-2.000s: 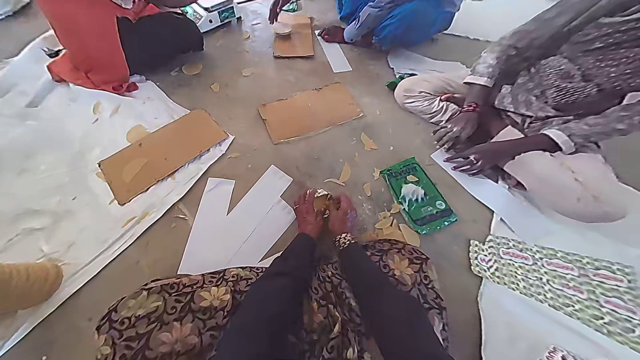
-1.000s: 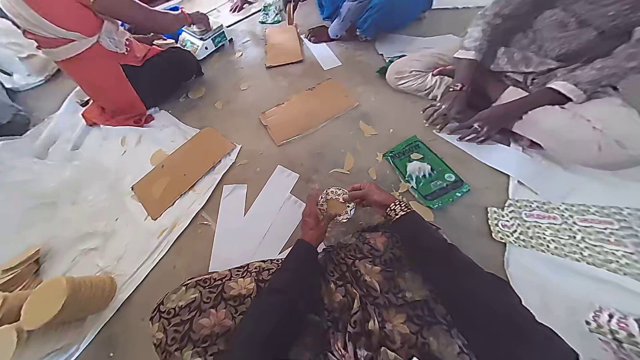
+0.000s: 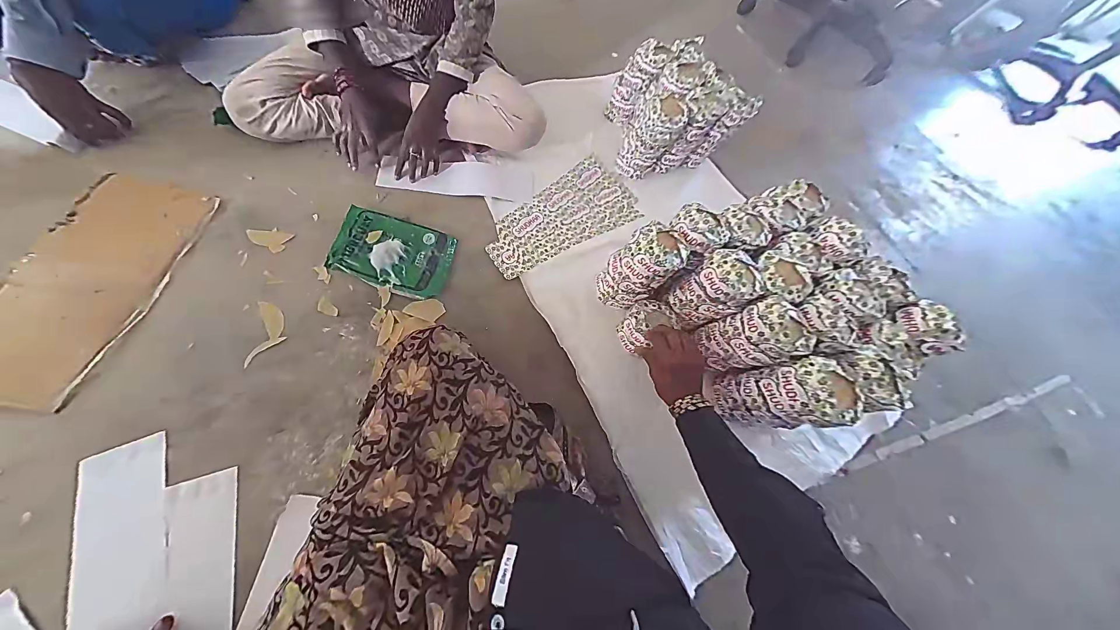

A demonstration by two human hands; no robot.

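My right hand (image 3: 674, 360) reaches to the front left of a pile of paper-wrapped rolls (image 3: 748, 337) and has its fingers on one printed roll (image 3: 637, 328); the hold on it is partly hidden. The rolls are stacked on a white sheet (image 3: 595, 332) to my right, with round tan discs showing at some ends. Of my left hand only a fingertip (image 3: 164, 622) shows at the bottom edge, over white paper strips (image 3: 118, 525). Printed wrapping strips (image 3: 564, 214) lie flat behind the pile.
A green printed packet (image 3: 391, 251) lies on the floor among broken tan pieces (image 3: 407, 322). At the left is a brown cardboard sheet (image 3: 96, 289). A seated person's hands (image 3: 385, 131) rest on white paper. A second stack of wrapped rolls (image 3: 682, 109) stands farther back.
My hands were together around a round wrapped item in front of my lap; they have parted, and the right hand has moved right to the pile. The view has swung right.
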